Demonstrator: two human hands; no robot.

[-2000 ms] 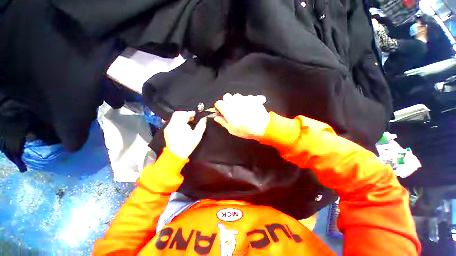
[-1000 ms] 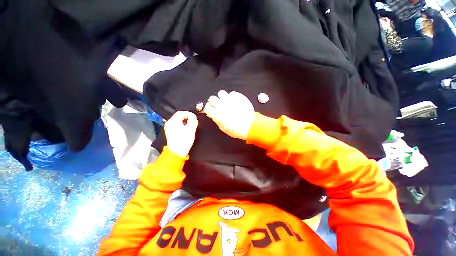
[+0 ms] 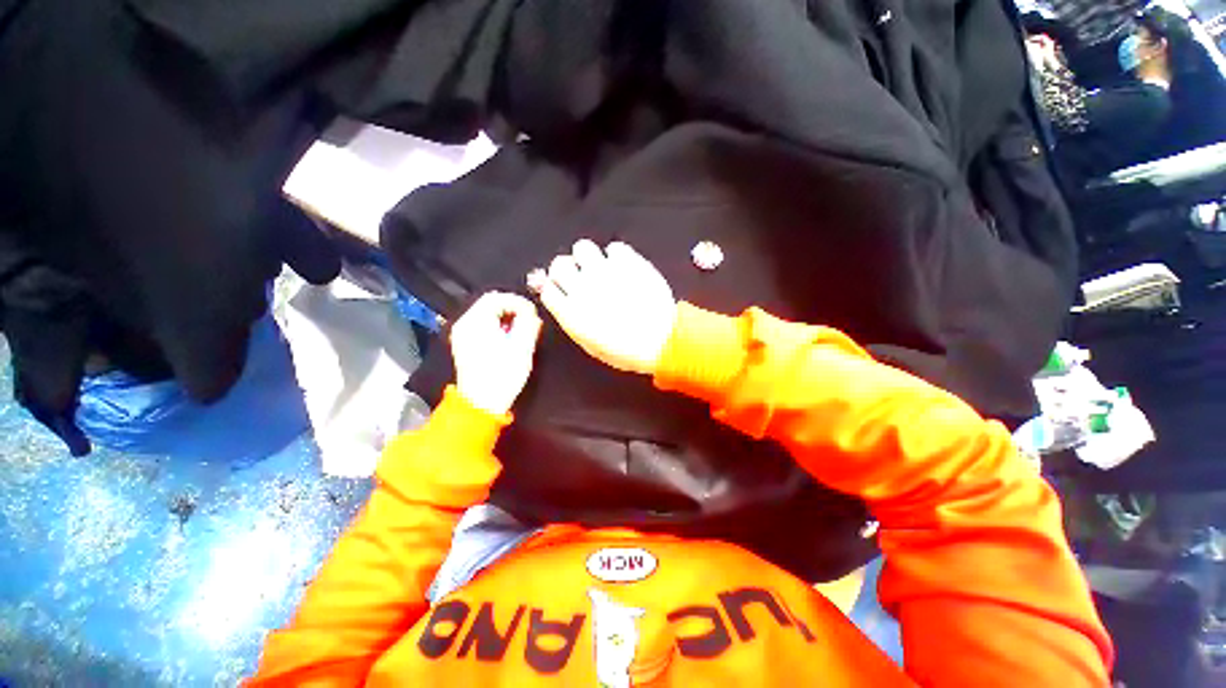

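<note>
A black overcoat (image 3: 807, 242) lies spread in front of me, with a pale round button (image 3: 706, 255) showing on it. My left hand (image 3: 494, 352) is closed at the coat's left edge, with cloth pinched in the fingers. A small dark reddish spot shows between its thumb and fingers. My right hand (image 3: 608, 307) is palm down over the coat beside it, fingers bent, fingertips at a second small pale button (image 3: 538, 280). Whether it holds anything underneath is hidden.
More black garments (image 3: 148, 175) hang at the left. A white board (image 3: 377, 175) and white cloth (image 3: 347, 363) show beside them, above the blue floor (image 3: 202, 538). A crumpled white bag (image 3: 1092, 417) lies right. A masked person (image 3: 1143, 61) is at upper right.
Two seconds ago my right fingers held a thin light-coloured item between the hands; it no longer shows. My right hand has moved slightly left, uncovering a button. My left hand has closed.
</note>
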